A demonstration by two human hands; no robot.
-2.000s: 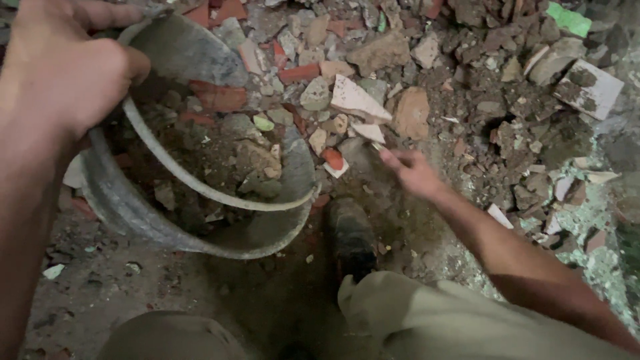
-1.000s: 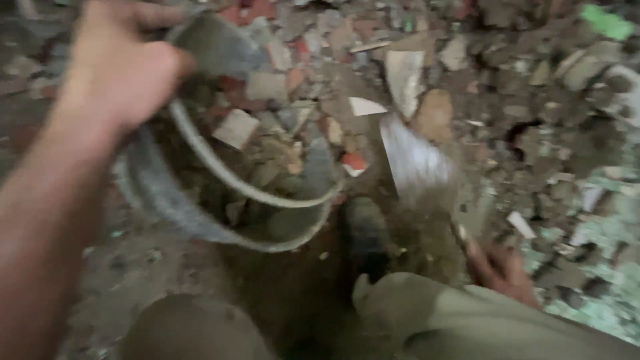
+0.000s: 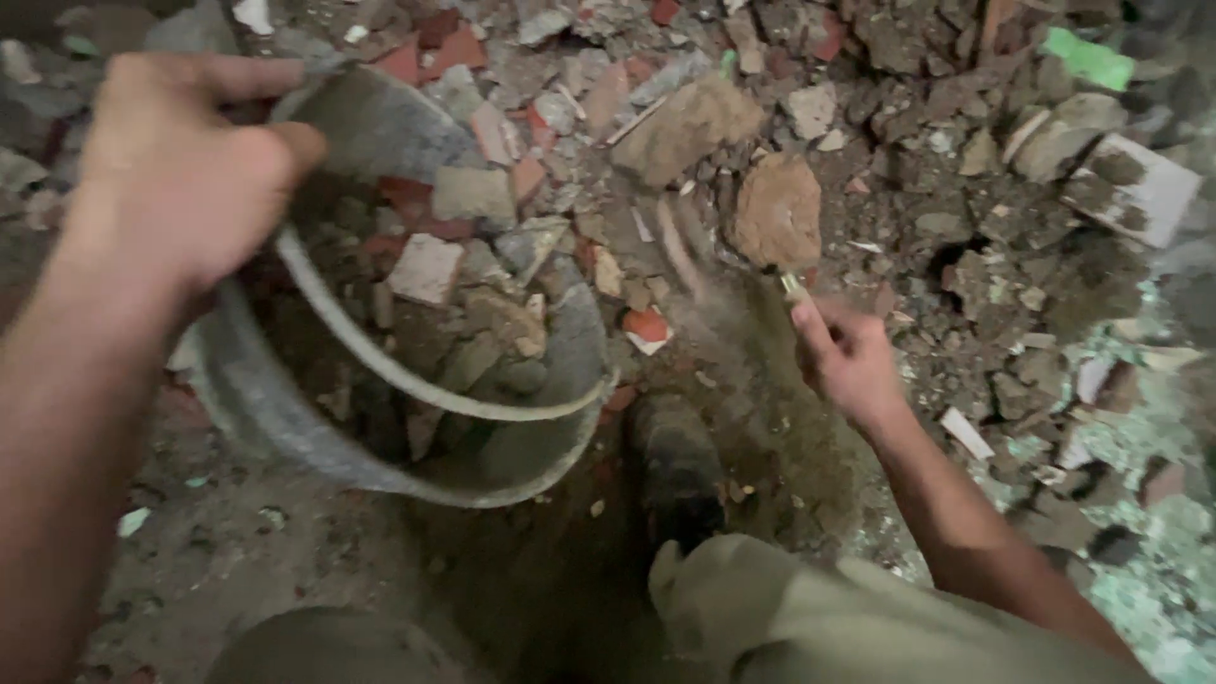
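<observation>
My left hand (image 3: 180,171) is closed on the far-left rim of a worn grey bucket (image 3: 332,446), whose curved handle (image 3: 427,394) lies across its mouth. The tilted bucket has broken tile, brick and stone chunks inside, among them a pale square piece (image 3: 427,269). My right hand (image 3: 850,356) holds what looks like a trowel by its handle (image 3: 790,285); its blade is blurred and hard to make out. Just beyond that hand lies a tan stone (image 3: 779,211). A red and white shard (image 3: 648,329) sits on the ground right of the bucket.
Loose rubble spreads across the far side, with a larger brown stone (image 3: 689,128), a dirty white tile piece (image 3: 1135,190) and a green scrap (image 3: 1088,59). My shoe (image 3: 676,465) stands close to the bucket. Pale green debris (image 3: 1149,560) lies at right.
My right hand has moved forward from its place one second ago. The white shards that lay near the tan stone earlier no longer show there. A pale square piece now shows in the bucket.
</observation>
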